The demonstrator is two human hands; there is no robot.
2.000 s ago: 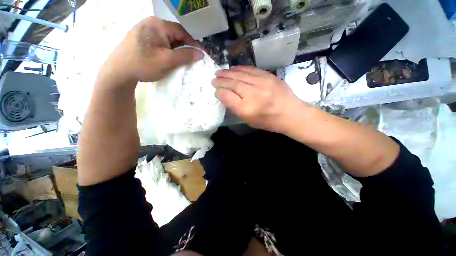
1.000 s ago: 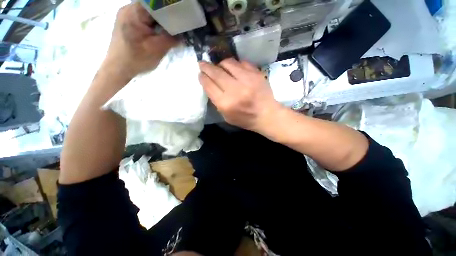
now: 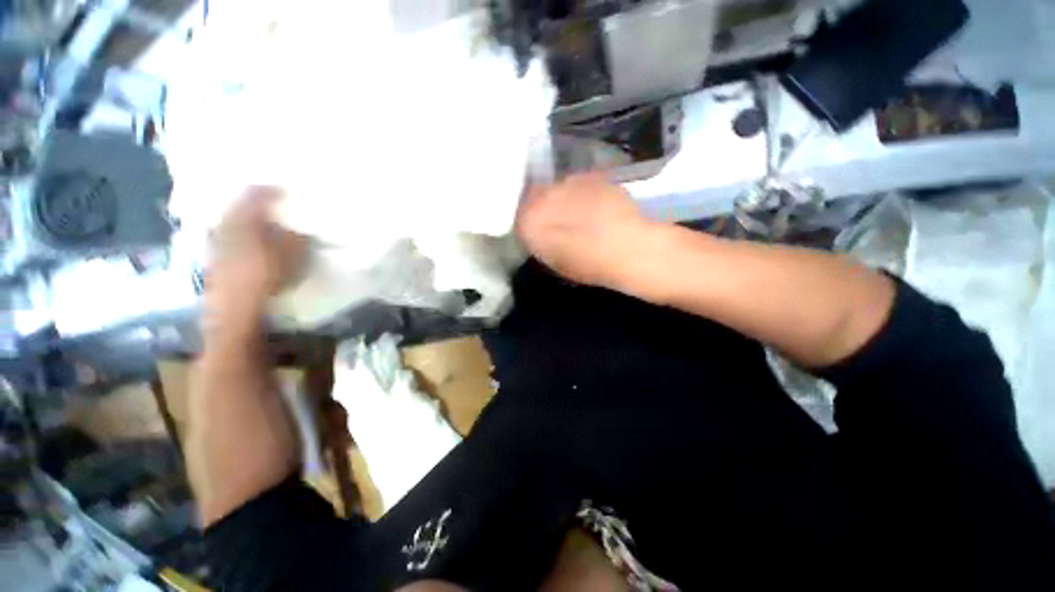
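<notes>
A large white fabric garment piece (image 3: 382,139), overexposed, spreads over the table and hides the left part of the machine. My left hand (image 3: 260,243) is blurred at its lower left edge, fingers partly hidden by the fabric. My right hand (image 3: 578,228) is closed at its right edge, pinching the cloth. A creamier crumpled part hangs between the hands over the table's front edge. The overlock machine (image 3: 671,52) is cut off by the top edge; its needle area is hidden.
A black smartphone (image 3: 873,58) lies at the upper right beside a dark recess (image 3: 949,112). White heaps (image 3: 983,266) are at the right. A grey motor (image 3: 98,191) stands at the left. White cloth (image 3: 388,416) hangs below the table, left of my black-clothed lap.
Both hands have moved down, away from the machine's needle area, and the white fabric is now spread wide and raised in front of the machine. The view has shifted and blurred.
</notes>
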